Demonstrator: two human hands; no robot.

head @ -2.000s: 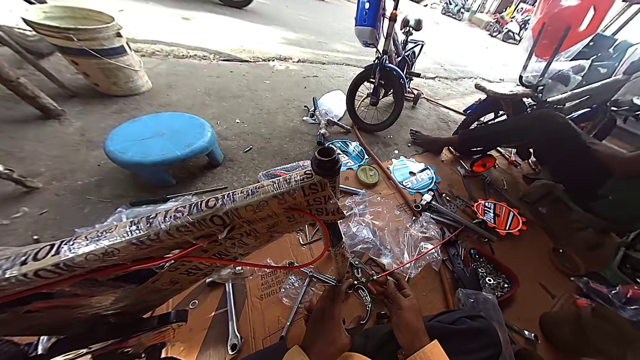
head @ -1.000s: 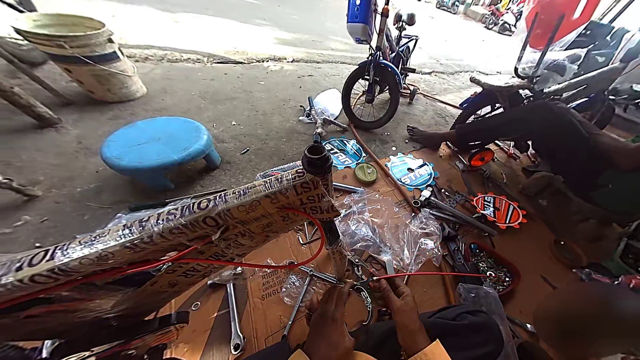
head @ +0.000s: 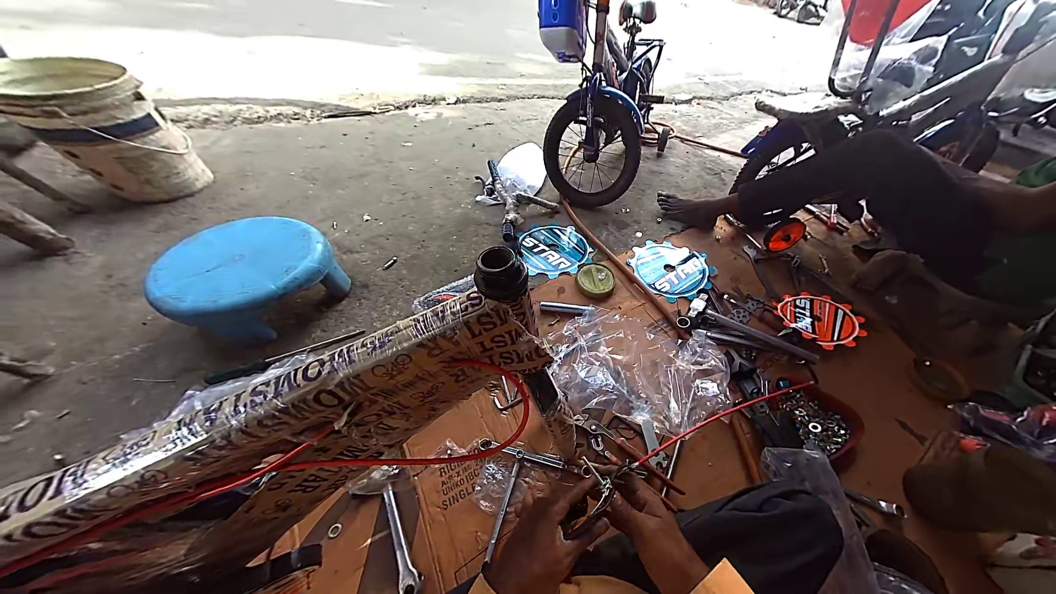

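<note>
At the bottom centre, my left hand (head: 540, 536) and my right hand (head: 652, 520) meet around a small curved metal bicycle part (head: 601, 495), which looks like a brake caliper. My left fingers grip its near side. The right fingertips pinch it where a red cable (head: 709, 422) runs off to the upper right. Left of my hands lies a bicycle frame (head: 330, 396) in printed wrapping, its dark head tube opening (head: 501, 268) pointing up. Another red cable (head: 528, 404) loops out from it toward my hands. My fingers partly hide the part.
Clear plastic bags (head: 635, 371), a spanner (head: 400, 544), a red tray of small hardware (head: 854, 425) and star-marked discs (head: 672, 270) lie on cardboard. A blue stool (head: 239, 268) and bucket (head: 115, 140) stand left. A small bicycle (head: 591, 148) stands ahead; another person's leg (head: 841, 181) stretches in from the right.
The red cable at my right hand now slants up to the right; one second ago it ran nearly level. Both hands stay together at the metal part.
</note>
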